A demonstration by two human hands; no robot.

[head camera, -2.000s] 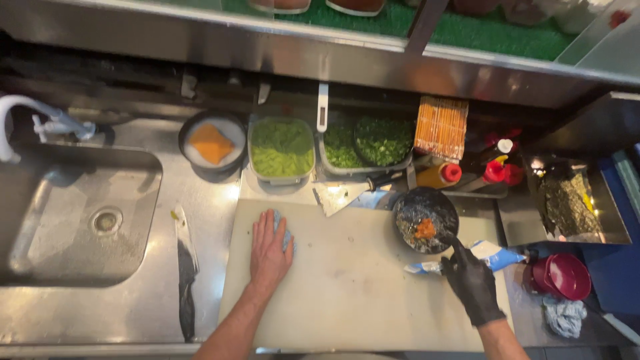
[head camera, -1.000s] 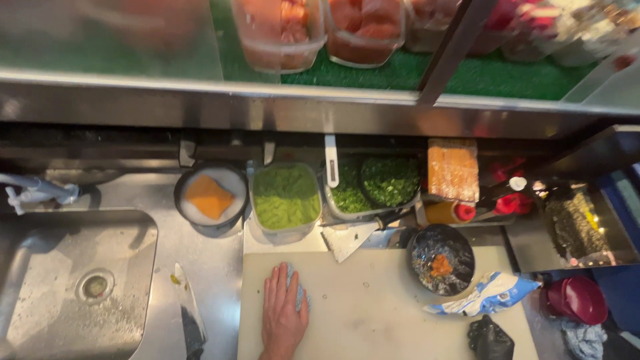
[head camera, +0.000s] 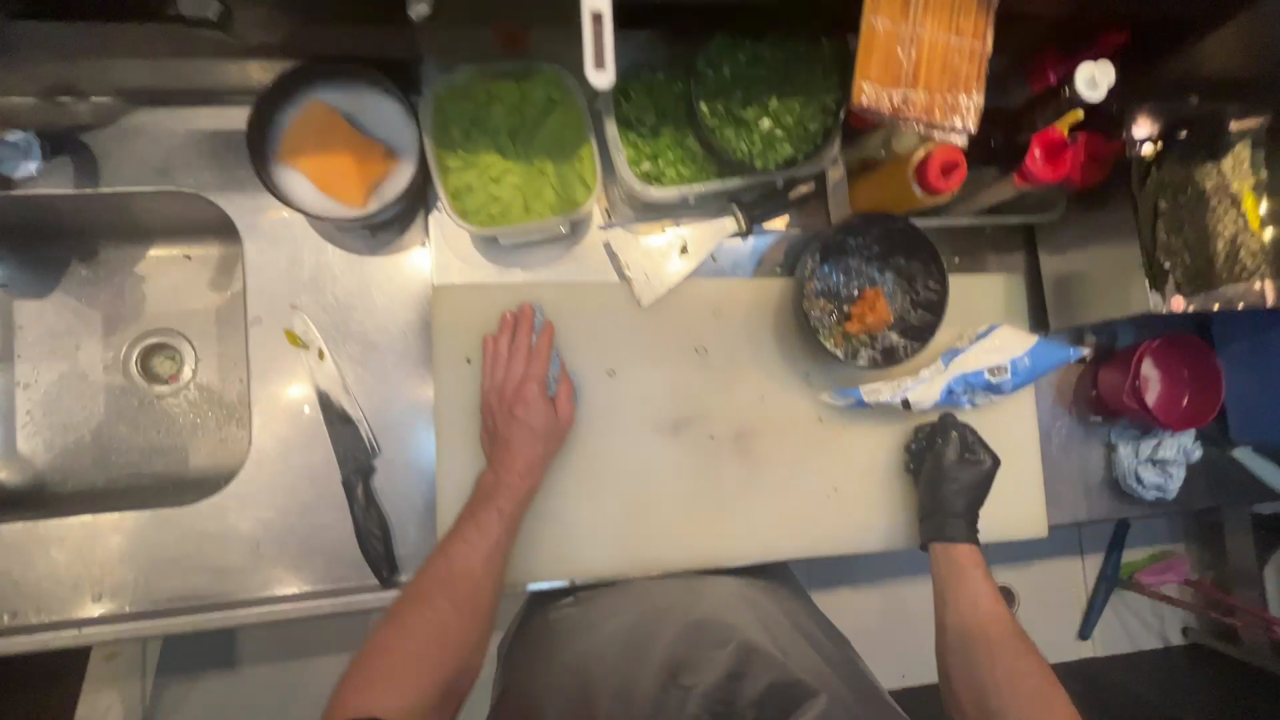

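Note:
My left hand [head camera: 522, 395] lies flat on a blue cloth [head camera: 552, 352] at the left side of the white cutting board [head camera: 690, 480]. My right hand [head camera: 952, 475], in a black glove, rests curled near the board's right edge, with nothing seen in it. Just above it lies a blue and white piping bag or pouch [head camera: 985, 370]. A black bowl [head camera: 873, 292] with an orange food mix stands at the board's upper right. A metal scraper with a dark handle [head camera: 675, 255] overlaps the board's back edge. Left of the board, a black-handled knife [head camera: 350, 440] lies on the steel counter.
A steel sink [head camera: 160, 280] is at the left. Along the back stand a bowl with an orange sponge [head camera: 337, 155], a tub of green leaves [head camera: 515, 150], a tub of chopped greens [head camera: 660, 135] and squeeze bottles [head camera: 935, 172]. At the right are a dark red jug [head camera: 1165, 382] and a crumpled cloth [head camera: 1155, 462].
My right hand has moved away from the black bowl and the pouch, toward the board's near right part. My left hand stays on the cloth. The view has shifted.

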